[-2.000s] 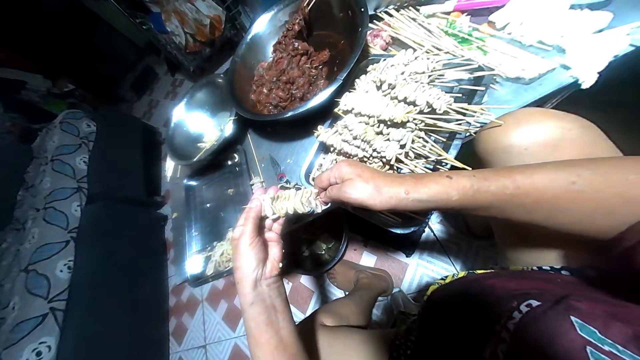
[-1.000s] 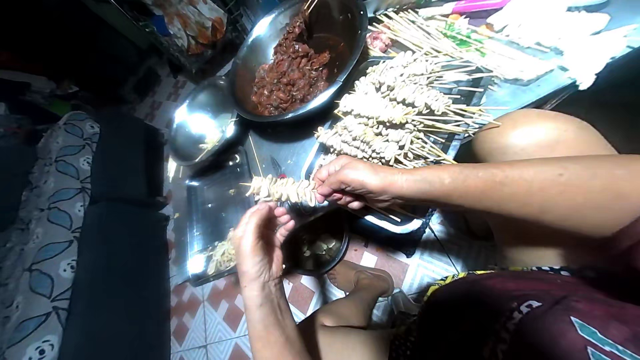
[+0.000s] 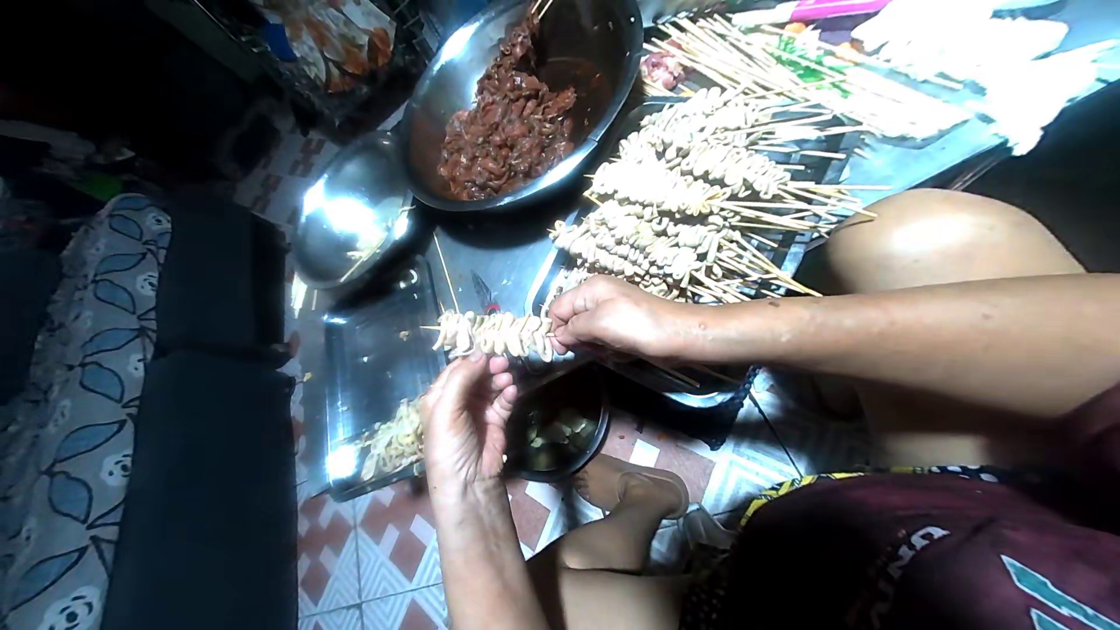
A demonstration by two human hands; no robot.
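Observation:
My right hand pinches the right end of a bamboo skewer threaded with folded pale intestine. The skewer lies level, its bare tip pointing left. Just below it, my left hand is palm up with loosely curled fingers apart; its fingertips are close under the pieces, and whether they touch cannot be told. Loose pale strips lie in a clear rectangular tray behind my left hand. Many filled skewers are piled on a tray beyond my right hand.
A steel bowl holds dark red meat in sauce. Left of it is a shiny metal basin. Bare bamboo sticks and white plastic lie at the upper right. A dark bowl stands near my foot.
Two seconds ago my left hand was on the intestine pieces; it has come away below them, and the skewer's left part now shows. My right hand stays at the skewer's right end.

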